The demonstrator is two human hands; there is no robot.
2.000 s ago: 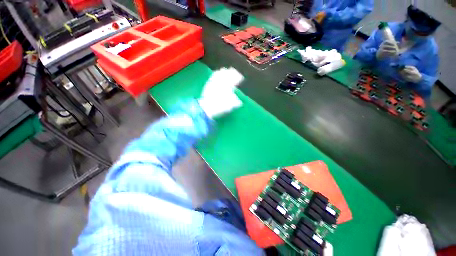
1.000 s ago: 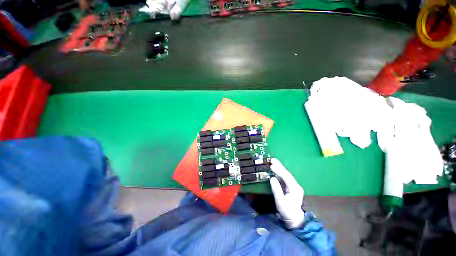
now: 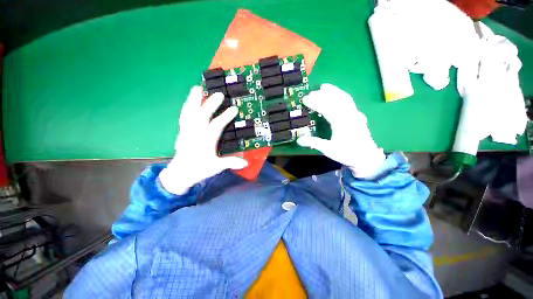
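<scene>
The green PCB panel with four groups of black blocks and white labels lies over the red-orange backing pad, near the bench's front edge. My left hand, in a white knit glove, is at the panel's left side, its fingers over the left black blocks and its thumb at the front edge. My right hand, also gloved, is at the panel's right edge, fingers and thumb at its side. Both hands appear to hold the panel by its sides. The pad's middle is hidden under the panel.
The green-matted bench runs across the view. At right lie a crumpled white cloth heap, a white tube with a yellow band and a syringe with a green cap over the front edge. A red thing shows at top right.
My left hand has come back from the far left to the panel's left side. My right hand has stayed at its right side with fingers spread along the edge. The view has tilted down.
</scene>
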